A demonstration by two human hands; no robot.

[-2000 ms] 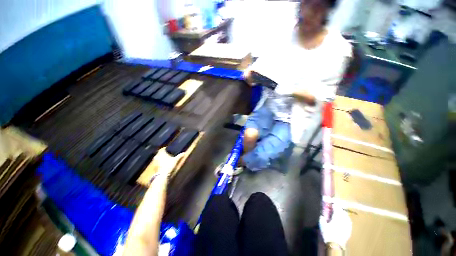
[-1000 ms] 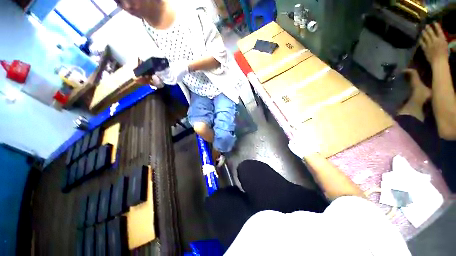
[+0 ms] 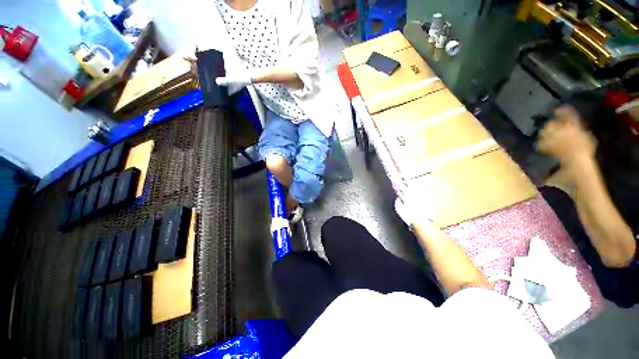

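Note:
My right hand (image 3: pixel 413 207), in a white glove, rests at the near edge of the cardboard-covered side table (image 3: pixel 483 184); its fingers blend into the bright board, so its grip is unclear. My left hand is out of the picture. At the left, black housings (image 3: pixel 132 244) lie side by side in rows on tan cardboard sheets (image 3: pixel 172 289) on the mesh belt (image 3: pixel 214 168). The nearer sheet has bare board at its lower right corner. Another group of housings (image 3: pixel 99 188) lies farther back.
A seated person ahead holds black housings (image 3: pixel 211 76) over the belt's far edge. A thin black phone (image 3: pixel 383 63) lies on the side table's far end, white wipes (image 3: pixel 550 291) at its near end. Another person's arm (image 3: pixel 595 189) is at right, beside the machine (image 3: pixel 536 91). Blue-covered rail (image 3: pixel 278 217) edges the belt.
The view has turned right. My left hand, earlier at a housing on the nearer sheet, is out of the picture. The person ahead now holds the black housings more upright and farther left.

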